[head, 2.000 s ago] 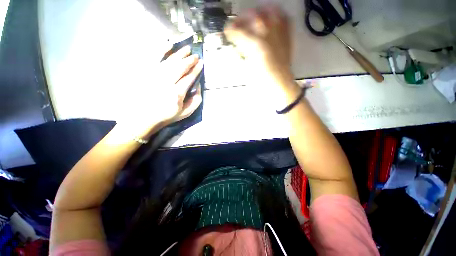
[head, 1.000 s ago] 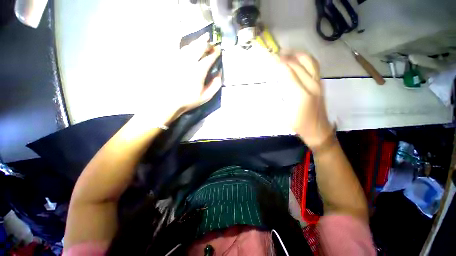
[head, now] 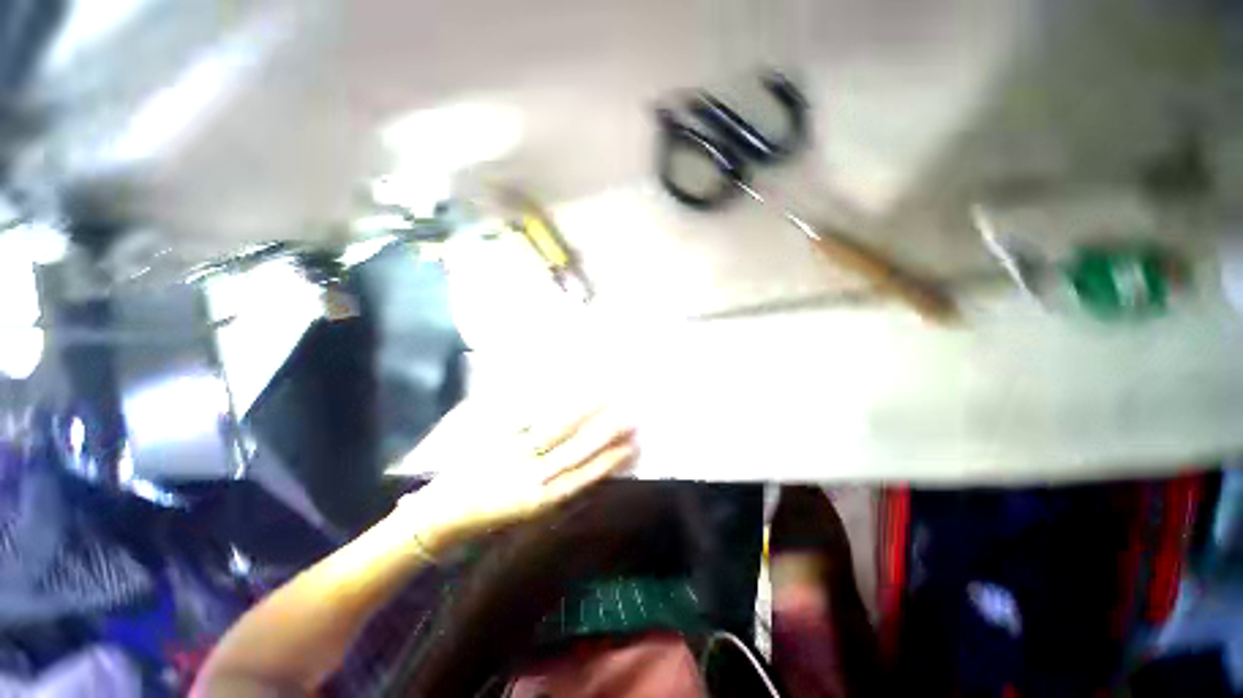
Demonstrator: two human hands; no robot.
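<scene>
The picture is blurred. My left hand (head: 545, 477) lies flat at the front edge of the white table, fingers stretched to the right, with nothing visible in it. My right hand cannot be made out; a dim, blurred arm or sleeve shows below the table edge. Dark material (head: 320, 409), seemingly the black panel, hangs left of my left hand. Yellow-handled thread snips (head: 545, 243) lie on the table beyond my left hand. The needle area cannot be made out.
Black-handled scissors (head: 736, 143) lie at top centre, touching or overlapping the metal point of an awl (head: 886, 277) with a brown wooden handle. A green bottle (head: 1121, 280) stands at the right. A red crate (head: 893, 559) is below the table edge.
The view has swung, and the tools appear further left and lower. My left hand has left the needle area for the table edge. My right hand has dropped from view; the snips lie free.
</scene>
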